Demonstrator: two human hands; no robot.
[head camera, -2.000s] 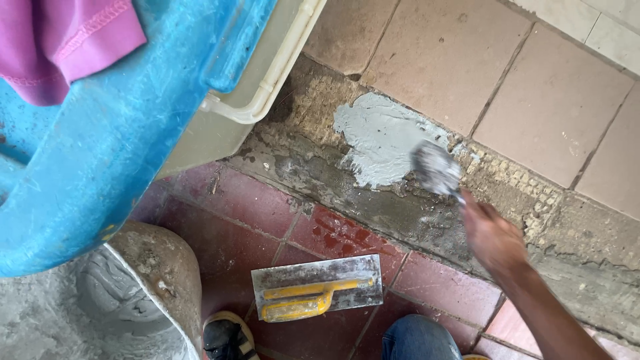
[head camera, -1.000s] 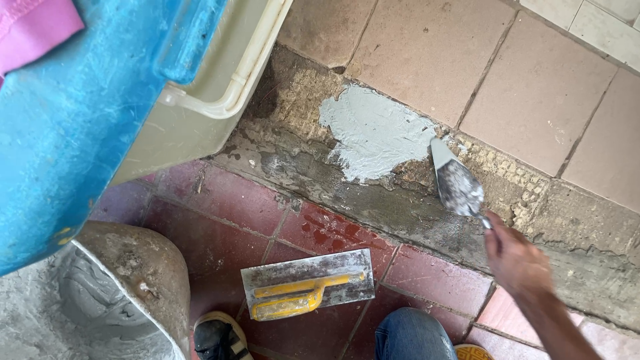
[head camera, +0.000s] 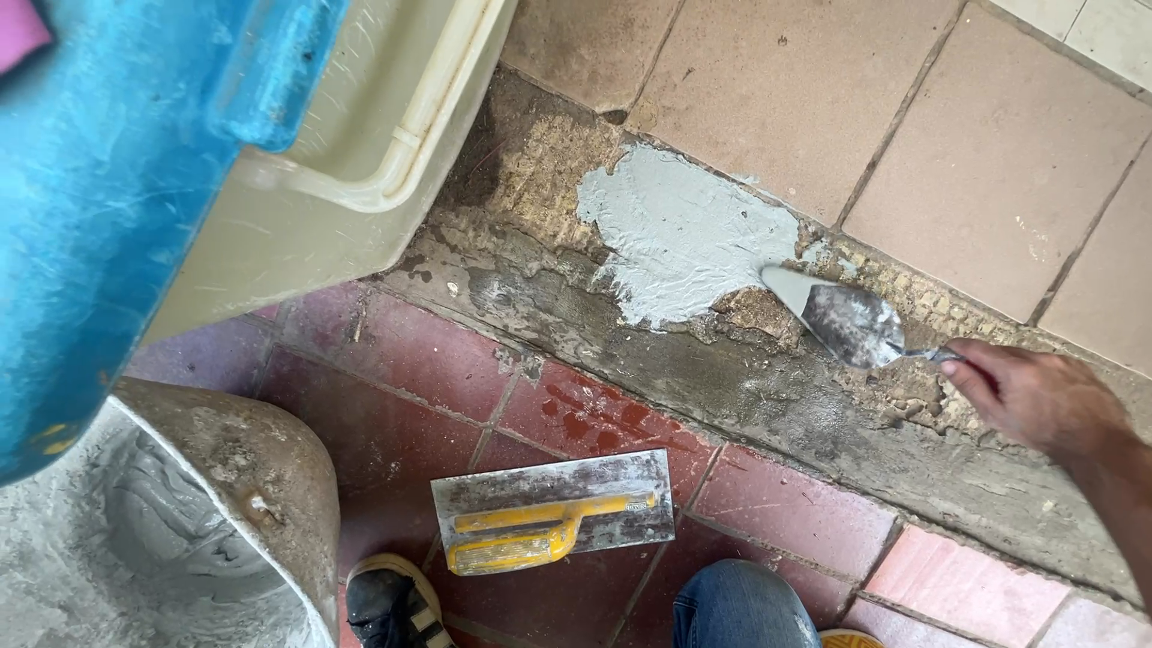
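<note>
My right hand (head camera: 1044, 396) grips the handle of a pointed trowel (head camera: 850, 324) at the right. The blade's tip touches the lower right edge of a patch of wet grey mortar (head camera: 688, 234), spread on the rough strip beside the beige floor tiles. A yellow-handled plastering trowel (head camera: 553, 513) lies flat on the red tiles below, with its handle up. At the lower left stands a mortar-stained bucket (head camera: 261, 450) with grey mortar (head camera: 171, 522) inside. My left hand is out of view.
A blue plastic tub (head camera: 117, 180) and a cream plastic container (head camera: 297, 243) fill the upper left, above the bucket. A pink item (head camera: 18, 31) shows at the left corner. My shoe (head camera: 391, 603) and jeans-covered knee (head camera: 742, 607) are at the bottom edge.
The pointed trowel has moved left from beside the mortar patch, and its tip now meets the patch's edge. The plastering trowel has stayed on the red tiles.
</note>
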